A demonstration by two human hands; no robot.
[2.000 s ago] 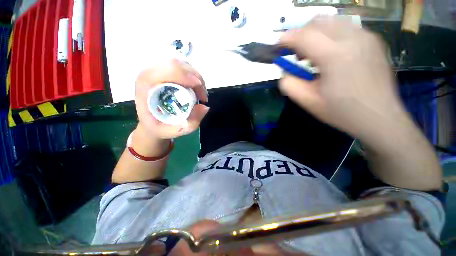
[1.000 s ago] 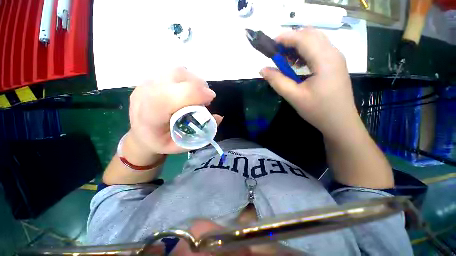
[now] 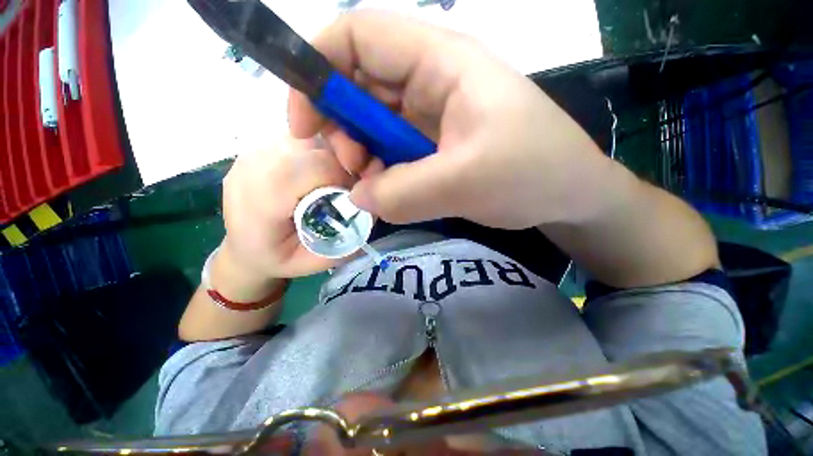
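My left hand (image 3: 265, 200) is closed around a white device housing (image 3: 307, 243), its round open end facing up towards me. A green circuit board (image 3: 318, 216) shows inside. A thin white strip with a blue tip (image 3: 375, 257) sticks out over the rim, towards my shirt. My right hand (image 3: 455, 125) holds the blue-handled diagonal cutters (image 3: 371, 118) across the palm, with the dark jaws pointing up and left, away from the housing. My right thumb tip is at the right of the opening, by a small white piece; whether it grips it is unclear.
A red slotted tray (image 3: 92, 116) at the left holds slim white tubes (image 3: 68, 44). A white sheet (image 3: 174, 120) lies on the bench, with a small subassembly (image 3: 241, 59) partly behind the cutters. Blue crates (image 3: 726, 142) stand at right. A blurred gold bar (image 3: 535, 392) crosses low.
My right hand has moved left with the cutters, from above the sheet to the housing's opening. The housing has turned so that the blue-tipped strip shows.
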